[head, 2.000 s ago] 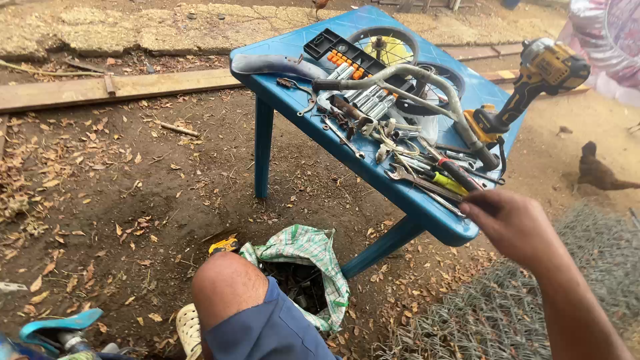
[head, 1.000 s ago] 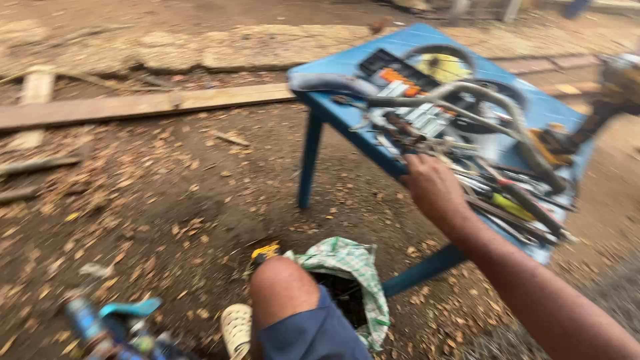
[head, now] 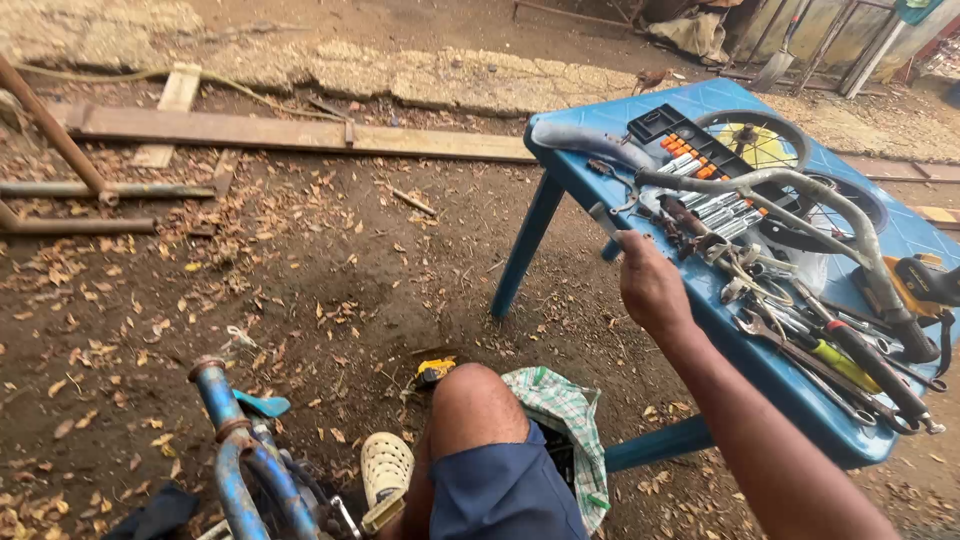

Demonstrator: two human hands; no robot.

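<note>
My right hand is closed around a flat metal tool, most of it hidden by the fingers, at the near left edge of the blue plastic table. To its right lie a bicycle handlebar, sockets in a black tray, an open-end wrench and a yellow-green handle. Two small spoked wheels rest behind them. My left hand is out of view. At the lower left stands a worn blue bicycle frame.
Below the table is an open checked sack. A yellow and black object lies beside my knee. Planks and rusty metal tubes lie at the left. A cordless power tool is on the table's right side.
My right hand has moved from the table's near right corner to its left part, and now holds a flat metal tool at the edge. The view has swung left, showing more of the blue frame.
</note>
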